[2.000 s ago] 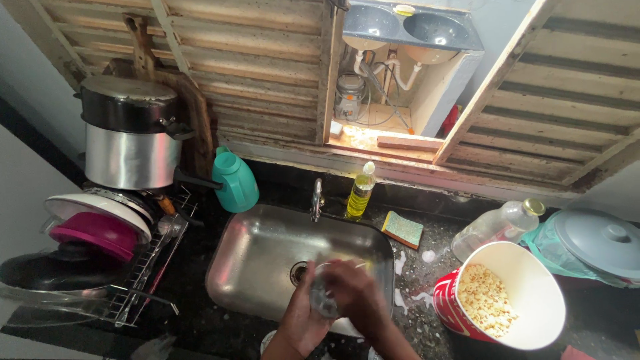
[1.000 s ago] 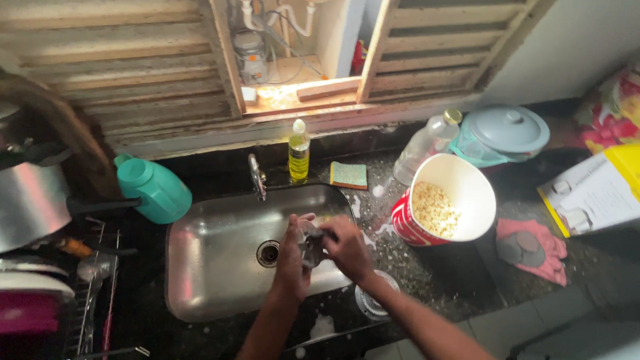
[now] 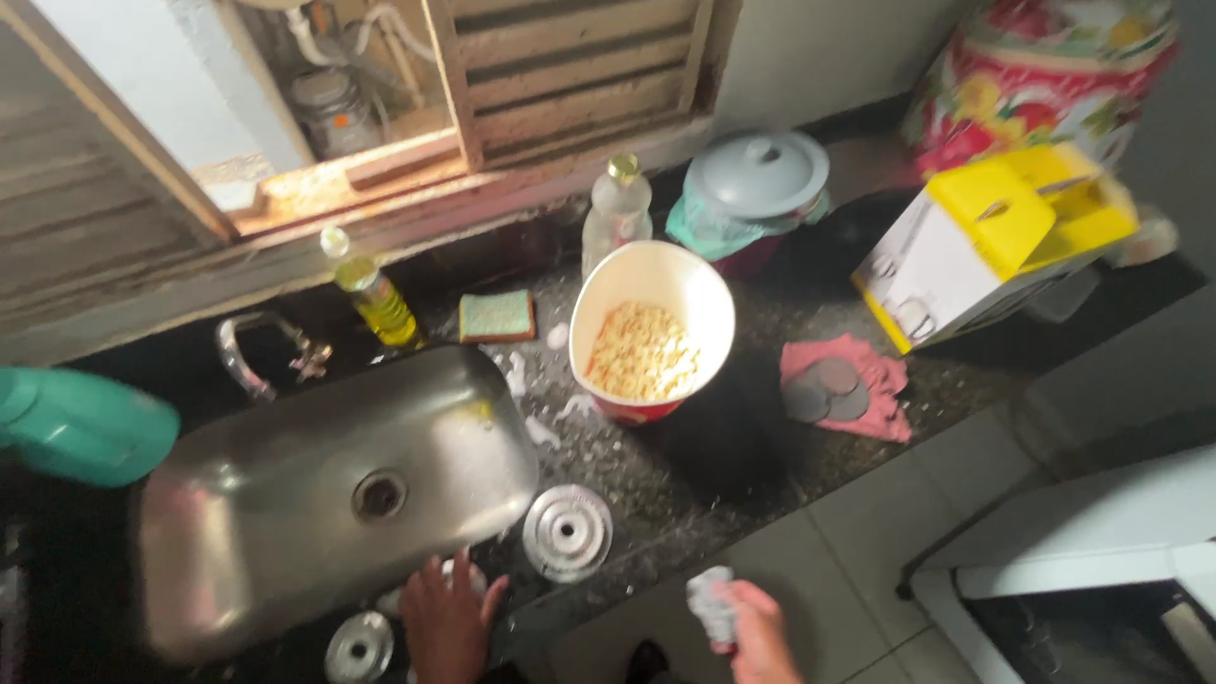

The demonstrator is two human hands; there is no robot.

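Observation:
My left hand (image 3: 448, 617) lies spread, palm down, over a shiny round metal piece at the sink's front edge, which it mostly hides. My right hand (image 3: 755, 632) grips a crumpled greyish-white wad (image 3: 712, 605), perhaps steel wool or cloth, above the floor beyond the counter edge. One round metal burner part (image 3: 568, 532) with a central hole lies right of the stainless steel sink (image 3: 285, 513). A second, smaller metal burner part (image 3: 360, 648) lies left of my left hand. Dark discs (image 3: 825, 388) rest on a pink cloth (image 3: 888, 380) on the counter.
A red and white popcorn bucket (image 3: 651, 332) stands mid-counter. Behind are a glass bottle (image 3: 616, 218), a lidded grey pot (image 3: 757, 180), a sponge (image 3: 497, 316) and a yellow detergent bottle (image 3: 380, 304). A teal jug (image 3: 85, 426) stands left, a yellow-white box (image 3: 988, 247) right. Soap suds dot the granite.
My hands were together over the sink; now they are apart, the left at its front edge and the right beyond the counter edge. The view has swung right.

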